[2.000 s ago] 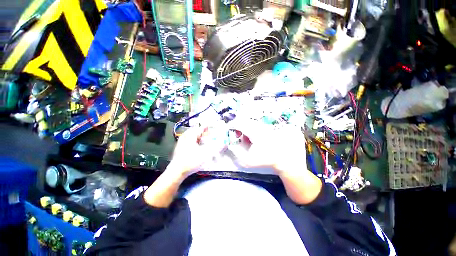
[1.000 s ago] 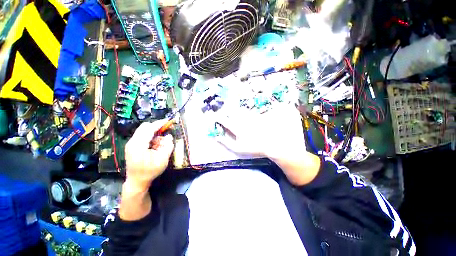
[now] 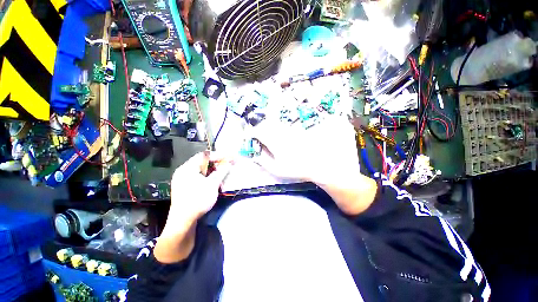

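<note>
A small green-teal circuit board (image 3: 251, 147) is over the white work sheet (image 3: 236, 183), at the fingertips of my right hand (image 3: 309, 156). Glare washes out the right hand, so its exact grip is unclear. My left hand (image 3: 194, 186) is at the sheet's lower left edge, its thumb and fingers pinched on a thin orange-red probe (image 3: 219, 160), mostly hidden and blurred. More circuit boards (image 3: 309, 112) lie behind my right hand on the sheet.
A fan grille (image 3: 259, 38), a multimeter (image 3: 154, 29) and a wood-handled tool (image 3: 321, 75) are behind. Green boards (image 3: 138, 112) lie left of the sheet. Tangled wires (image 3: 419, 130) and a grid tray (image 3: 498, 135) are at right. A blue tray of boards (image 3: 88, 286) is lower left.
My hands first were together at the sheet's middle. My left hand moved away to the left edge, closed on the orange-red probe, then came back rightward nearer the board. The view shifted too.
</note>
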